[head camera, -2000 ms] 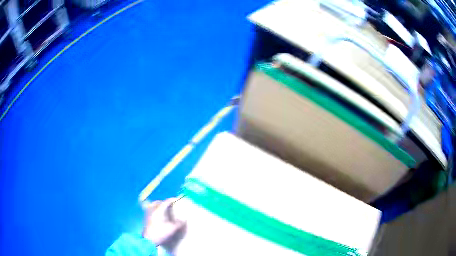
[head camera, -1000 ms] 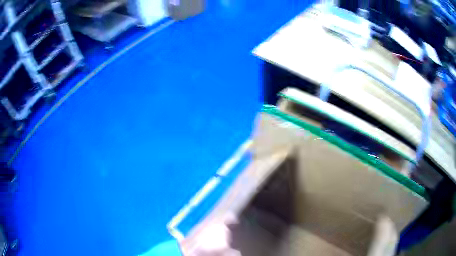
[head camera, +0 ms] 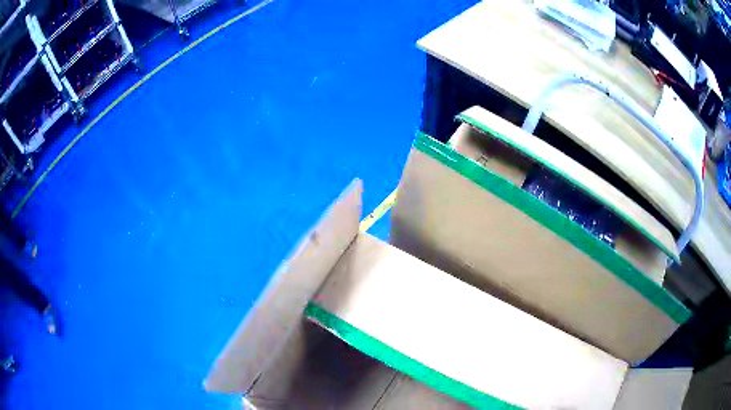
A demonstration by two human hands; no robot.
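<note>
An open brown carton (head camera: 481,328) lies nearest in front of me, cut off by the bottom edge. Green tape (head camera: 393,360) runs along its edge, and a side flap (head camera: 300,288) stands out to the left. The part of its inside that shows is bare cardboard. Behind it stands a second carton (head camera: 505,240) with green tape along its raised flap. Dark, shiny bagged units (head camera: 569,204) show inside this carton. Neither of my hands is in the picture.
A light-topped bench (head camera: 513,56) with a curved pale metal bar (head camera: 665,132) stands at the right. Wire racks on casters (head camera: 72,56) are at the upper left, beyond a yellow line (head camera: 104,112). A person's foot, perhaps, shows at the left edge. The floor is glossy blue.
The near carton's flaps now stand spread, with its inside showing at the bottom. My left hand, earlier at its left side, has left the picture. The view has shifted slightly.
</note>
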